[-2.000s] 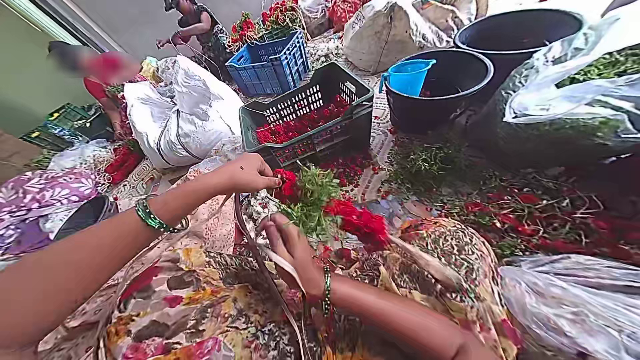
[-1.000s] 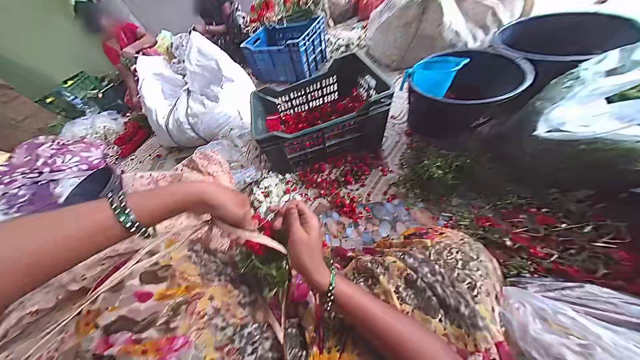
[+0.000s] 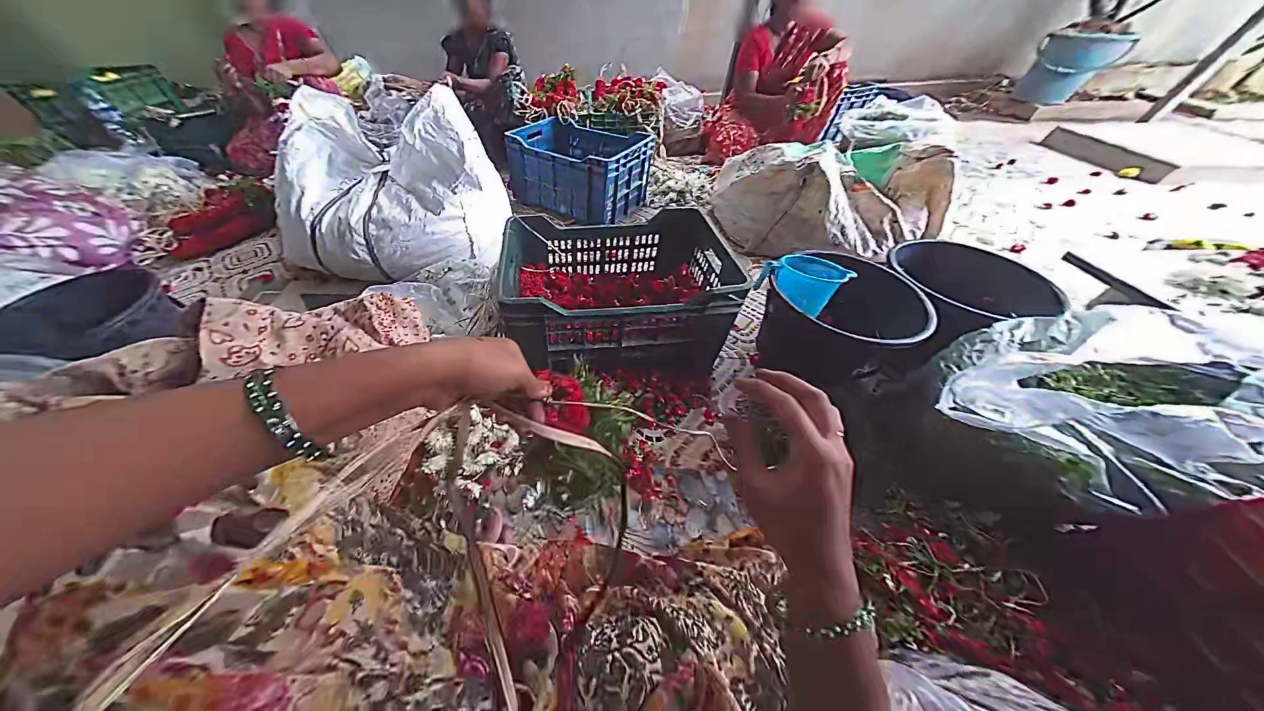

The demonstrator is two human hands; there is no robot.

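Note:
My left hand (image 3: 499,375) is closed on strips of dry plant fibre (image 3: 462,474) at the centre, with red flowers (image 3: 568,403) and feathery green sprigs (image 3: 597,449) right beside its fingertips. Long pale strands trail from it over my patterned cloth lap (image 3: 395,612). To the right my right hand (image 3: 800,464) is raised, its fingers apart and partly curled; a thin pale strand runs toward it, and whether it touches the fingers cannot be told. White flowers (image 3: 474,449) lie below my left hand.
A dark green crate (image 3: 627,326) holds red blossoms, with a blue crate (image 3: 578,173) behind. Black buckets (image 3: 849,326), one with a light-blue mug (image 3: 812,281), stand right, near a plastic bag of greens (image 3: 1136,395). A white sack (image 3: 390,197) sits left. Several people (image 3: 479,69) sit behind.
My right hand has moved away to the right from my left hand; one second ago they were close together over the flowers. The view has tilted up, showing more of the background.

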